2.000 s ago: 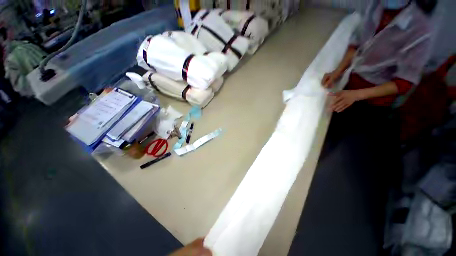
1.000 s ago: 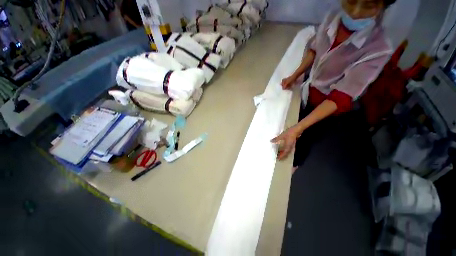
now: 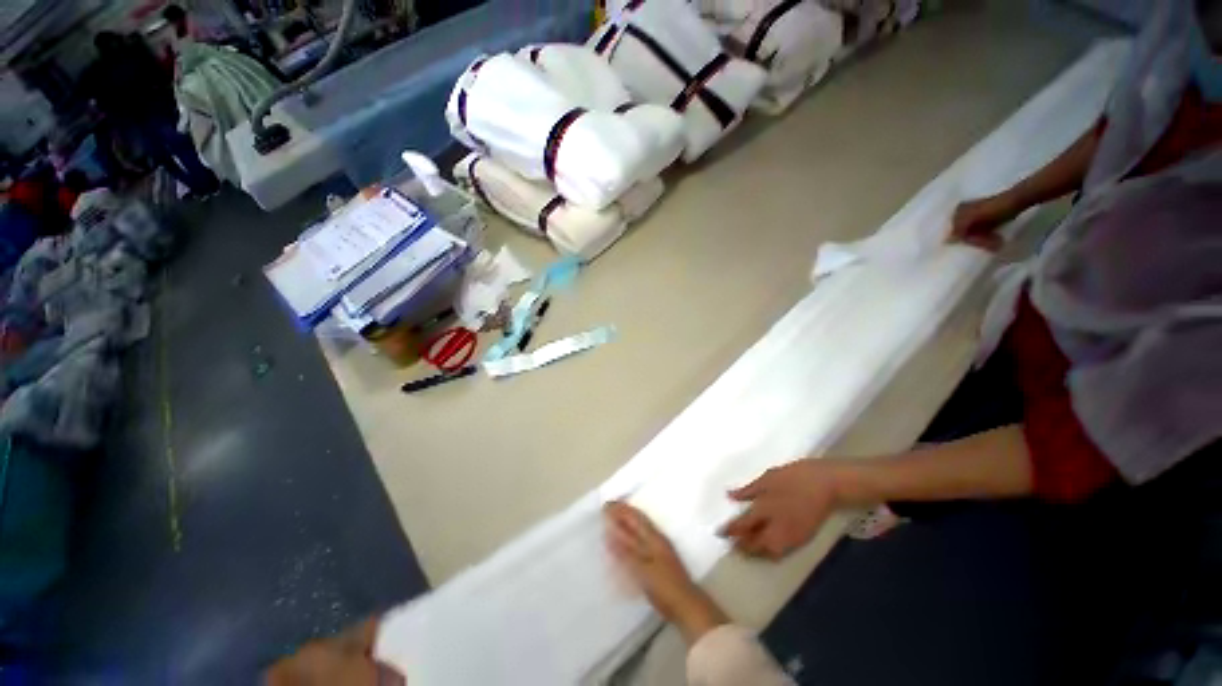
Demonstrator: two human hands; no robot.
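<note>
A long white cloth panel [image 3: 764, 402] runs diagonally along the table edge from the far right to the bottom left. My left hand [image 3: 328, 658], blurred and cut off by the bottom edge, grips the panel's near end at its left corner. My right hand [image 3: 653, 552] lies on the panel near its right edge, fingers extended and not closed on it. A small flap of cloth [image 3: 839, 259] sticks out from the panel's far side.
Another person's hands [image 3: 784, 507] touch the panel from the right. Strapped white bundles [image 3: 576, 127] lie at the table's far side. Clipboards [image 3: 351, 251], red scissors [image 3: 450, 350], a black marker [image 3: 438, 379] and a label strip [image 3: 552, 351] lie at the left corner.
My right hand has come into view on the panel, and my left hand is back at its near end. The panel's near end has swung left. The other person leans closer.
</note>
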